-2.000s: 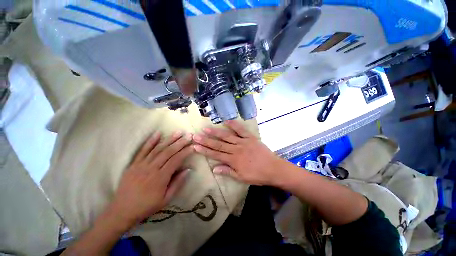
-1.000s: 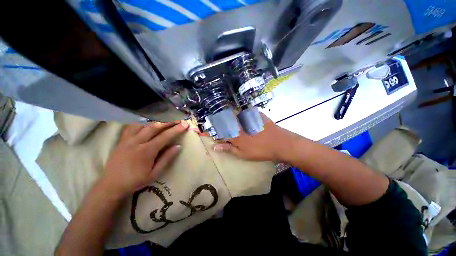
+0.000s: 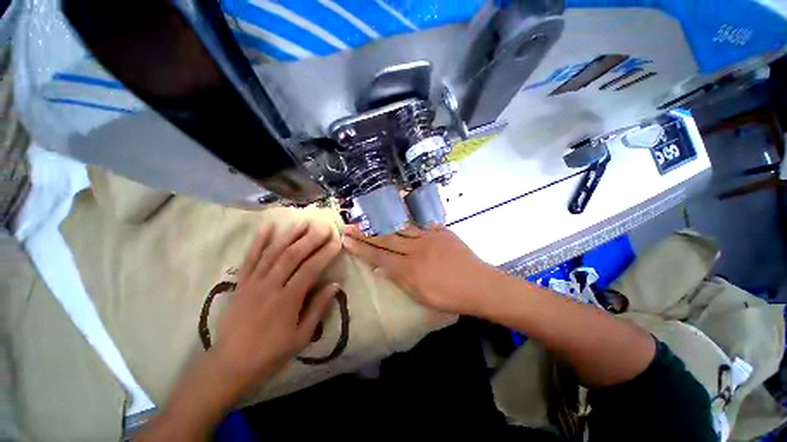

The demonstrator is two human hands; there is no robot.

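Observation:
A khaki motif panel (image 3: pixel 173 268) lies flat on the machine table, with a dark brown looped motif (image 3: pixel 343 324) partly under my left hand. My left hand (image 3: pixel 280 298) rests palm down on it, fingers spread, holding nothing. My right hand (image 3: pixel 431 268) lies flat on the cloth, its fingertips beside the needle area and partly behind the twin grey cylinders (image 3: pixel 384 210). The fingertips of both hands nearly meet at the seam (image 3: pixel 343 242). The presser foot is mostly hidden by machine parts.
The white sewing machine head (image 3: pixel 552 95) spans the top. A black control panel (image 3: pixel 671 154) and a small dark item (image 3: pixel 588 188) are on the right. A loose khaki heap (image 3: pixel 682 293) lies lower right beside a blue bag (image 3: pixel 608 259). More khaki cloth (image 3: pixel 52 345) lies left.
The panel has moved up toward the needle, and the motif is now higher and partly covered by my left hand. My left hand has moved slightly right. The view has shifted.

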